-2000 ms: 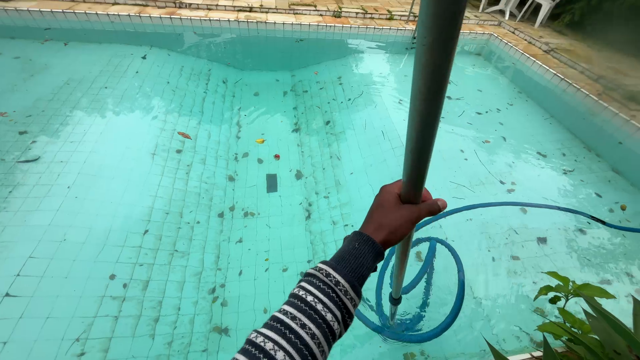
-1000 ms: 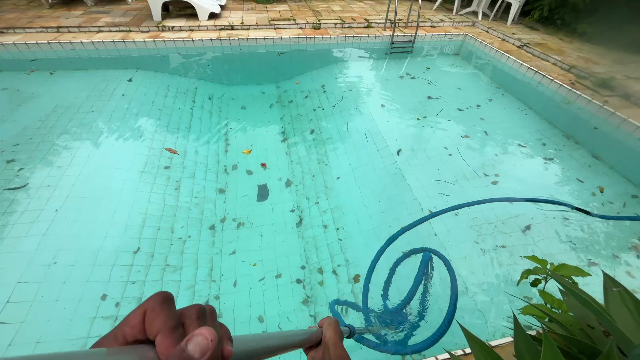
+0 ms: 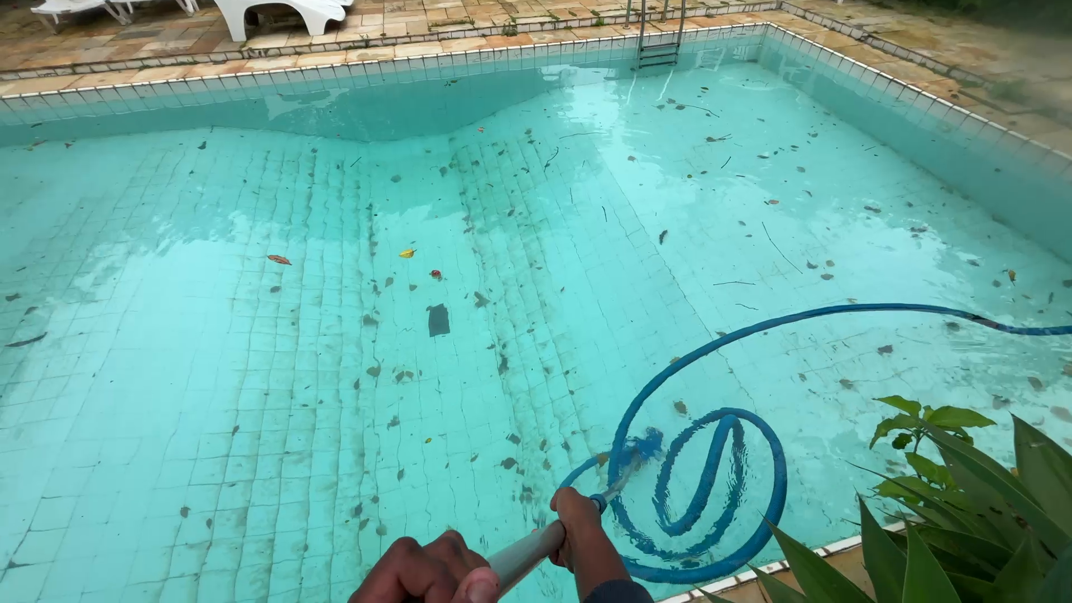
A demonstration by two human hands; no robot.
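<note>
A grey metal pole (image 3: 526,557) slants from the bottom centre toward the water. My left hand (image 3: 423,574) is closed round its near part, thumb on the right side. Farther along, my right hand (image 3: 576,523) grips the pole close to a blue collar (image 3: 598,502), its forearm coming from the lower right with a dark cuff. Past the collar the pole enters the water beside a blurred blue thing (image 3: 645,444), whose form I cannot tell. A blue hose (image 3: 779,502) lies in loops right of my right hand and runs off to the right edge.
Tiled pool floor (image 3: 318,419) bears scattered leaves, twigs and a dark rectangular patch (image 3: 438,320). A metal ladder (image 3: 658,55) stands at the far edge, with white loungers (image 3: 285,12) on the stone paving (image 3: 469,17). Green plants (image 3: 946,519) overhang the near edge at right.
The pole stood nearly upright in my left hand two seconds ago, then lay almost level across the bottom with both hands on it. Now it points up and right toward the hose loops.
</note>
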